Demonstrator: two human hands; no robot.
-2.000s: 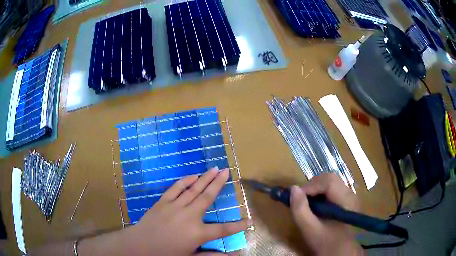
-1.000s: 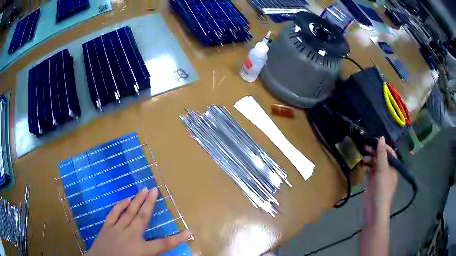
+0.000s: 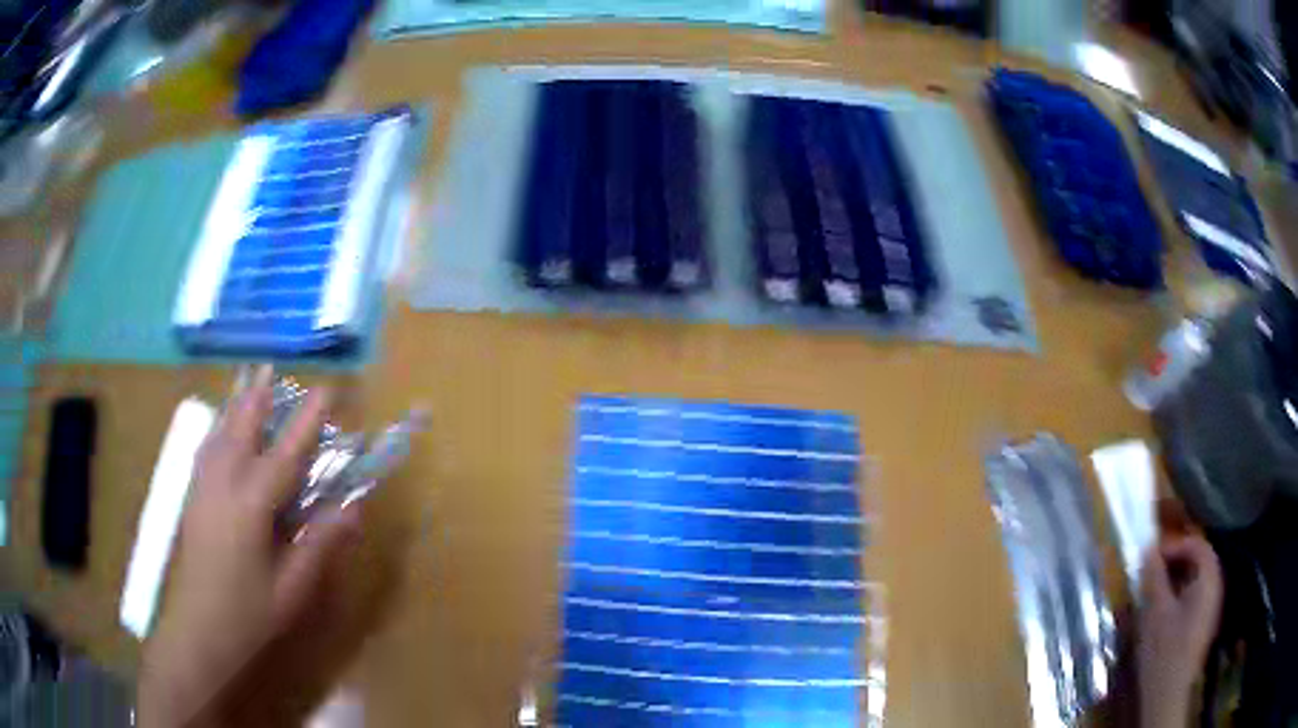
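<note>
The view is blurred. The blue solar cell assembly [image 3: 719, 569] lies flat in front of me, its lower end cut off by the picture's edge. My left hand [image 3: 249, 555] is over the left pile of cut ribbon pieces [image 3: 335, 462], fingers apart, beside a white strip [image 3: 164, 519]; no held thing shows. My right hand [image 3: 1179, 605] is at the lower end of the right white strip [image 3: 1129, 491], beside the silver ribbon bundle [image 3: 1053, 576]. Its fingers are bent; whether they grip the strip is unclear. No soldering iron shows in it.
Two dark cell stacks [image 3: 612, 185] stand on a pale mat [image 3: 477, 213] at the back. A finished stack [image 3: 292, 235] with white strips is on the green mat [image 3: 114, 270]. A black bar [image 3: 69, 484] lies far left. A white bottle [image 3: 1170, 363] and grey device [image 3: 1231, 427] stand right.
My left hand has left the cell assembly and moved left to the ribbon pile. My right hand has left the soldering iron and black box for the white strip. The view has turned left.
</note>
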